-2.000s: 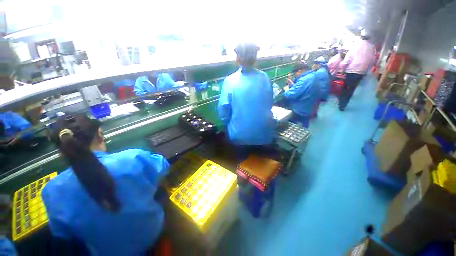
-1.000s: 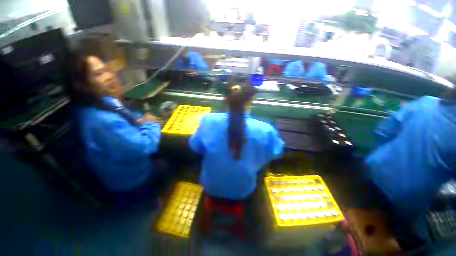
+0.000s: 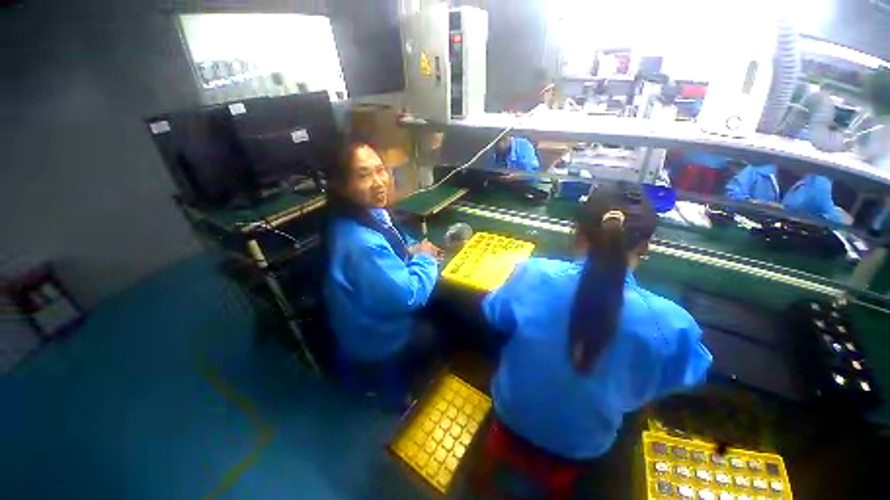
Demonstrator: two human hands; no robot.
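Note:
Neither of my hands is in the picture. Nearest in front of me, a yellow plastic tray (image 3: 717, 469) with rows of small silvery parts in its pockets lies at the bottom right, cut off by the lower edge. A second yellow tray (image 3: 444, 430) sits low between two seated workers, tilted in view. A third yellow tray (image 3: 487, 260) lies on the green bench in front of the left worker. A black component tray (image 3: 835, 354) with shiny round parts is on the bench at the right. A flat black tray (image 3: 734, 327) lies beside it.
A worker in a blue smock (image 3: 376, 283) sits at left, facing my way. Another worker (image 3: 595, 342) sits with their back to me on a red stool (image 3: 527, 469). Black monitors (image 3: 283, 146) stand on a rack at left. A conveyor line (image 3: 742, 269) runs under a white shelf (image 3: 586, 127).
The view has swung left. The standing worker at the right has left the picture, the seated workers and trays have shifted right, and the monitors and blue floor at left show more fully.

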